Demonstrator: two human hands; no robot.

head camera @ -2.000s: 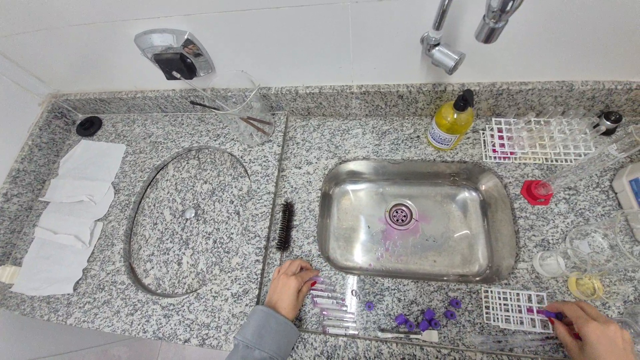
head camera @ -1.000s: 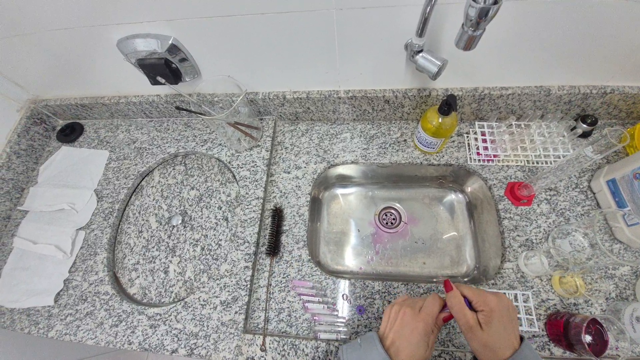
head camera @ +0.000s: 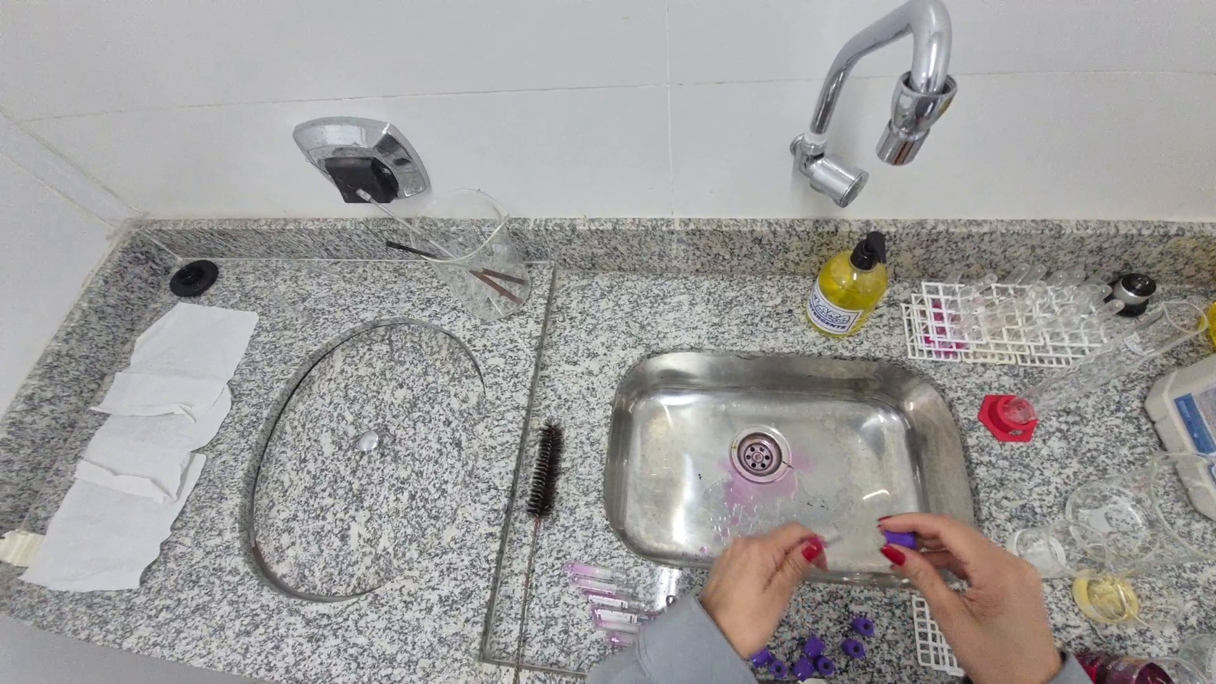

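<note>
Over the front edge of the stainless steel sink [head camera: 684, 456], my left hand [head camera: 760, 579] pinches a small clear tube [head camera: 832, 539], mostly hidden by the fingers. My right hand [head camera: 978, 589], just to its right, holds a purple tube cap [head camera: 899, 539] between thumb and forefinger. Cap and tube are apart. Several loose purple caps [head camera: 812, 647] lie on the granite below my hands. Left of my left wrist, several tubes with pinkish contents [head camera: 608, 600] lie side by side. A white tube rack [head camera: 933, 635] is partly covered by my right hand.
A bottle brush [head camera: 544, 472] lies left of the sink. Behind the sink stand a yellow soap bottle [head camera: 836, 294] and racks of glass tubes [head camera: 1007, 323]. A glass cylinder with a red base [head camera: 1009, 418] and glass beakers [head camera: 1111, 513] are at the right. White paper towels [head camera: 142, 456] lie far left.
My hands, together one second ago, are now apart, with a cap in the right and a tube in the left. Two seconds ago my left hand was at the row of tubes.
</note>
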